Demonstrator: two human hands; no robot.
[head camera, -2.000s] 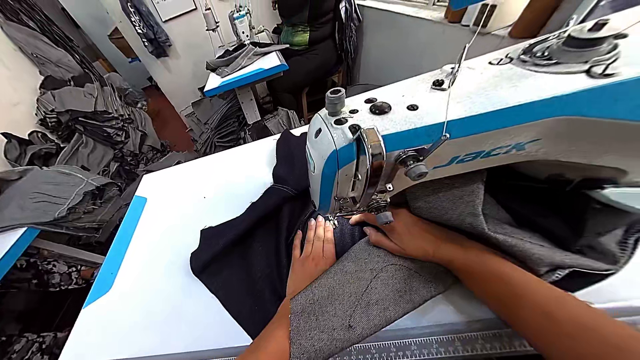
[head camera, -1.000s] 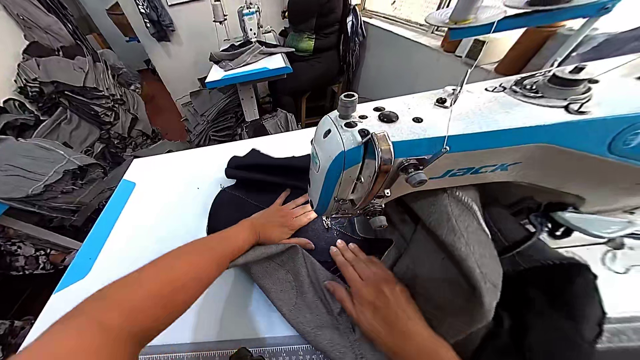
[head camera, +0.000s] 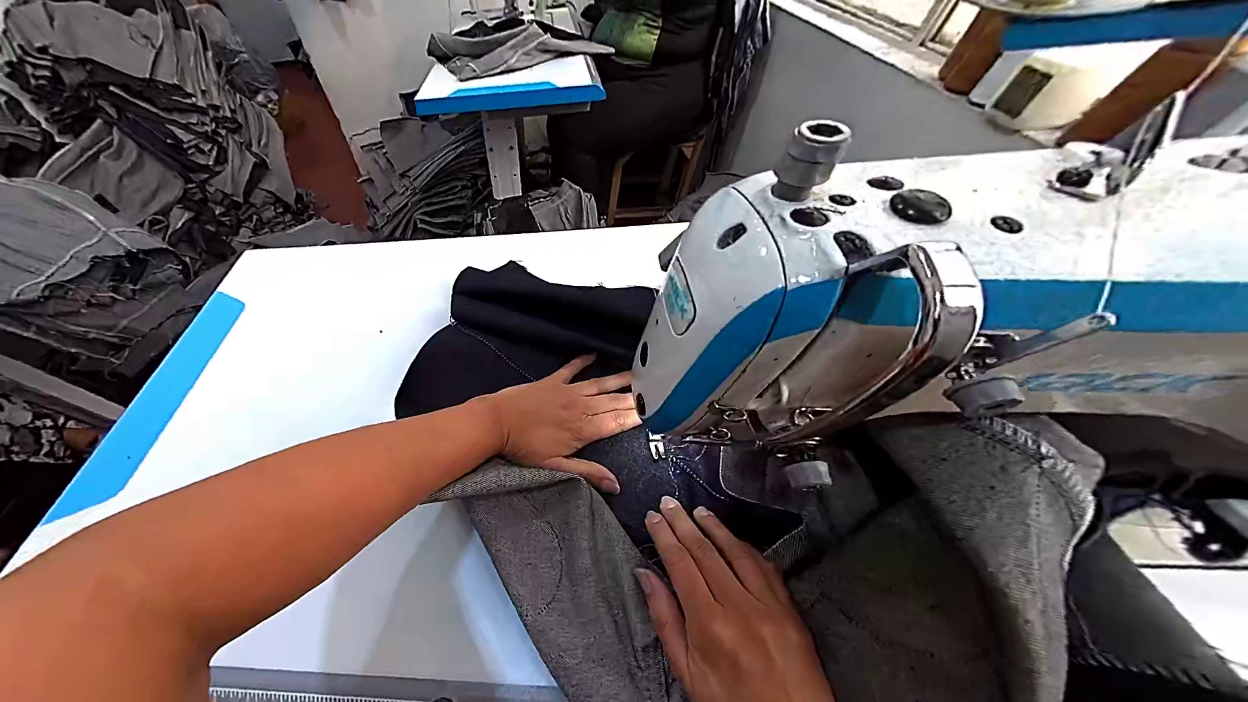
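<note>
A dark denim garment piece (head camera: 556, 312), its grey reverse side folded over toward me, lies under the head of a Jack sewing machine (head camera: 760, 302). My left hand (head camera: 570, 419) rests flat on the dark cloth just left of the presser foot (head camera: 656, 447), fingers spread. Nearer to me, my right hand (head camera: 731, 595) lies flat on the cloth below the foot, fingertips close to a line of light stitching. Neither hand grips the fabric. More grey denim (head camera: 985, 507) is bunched beneath the machine arm at the right. The needle is hard to make out.
The white table (head camera: 322, 351) has a blue edge strip and a ruler (head camera: 370, 694) along its near side. Piles of grey cloth (head camera: 146, 127) stand at the left. Behind are another sewing table (head camera: 512, 93) and a seated person (head camera: 634, 88).
Two seconds ago my hands were close together at the presser foot; now they lie apart. Since one second ago they have stayed nearly in place on the cloth. The view has moved closer to the machine.
</note>
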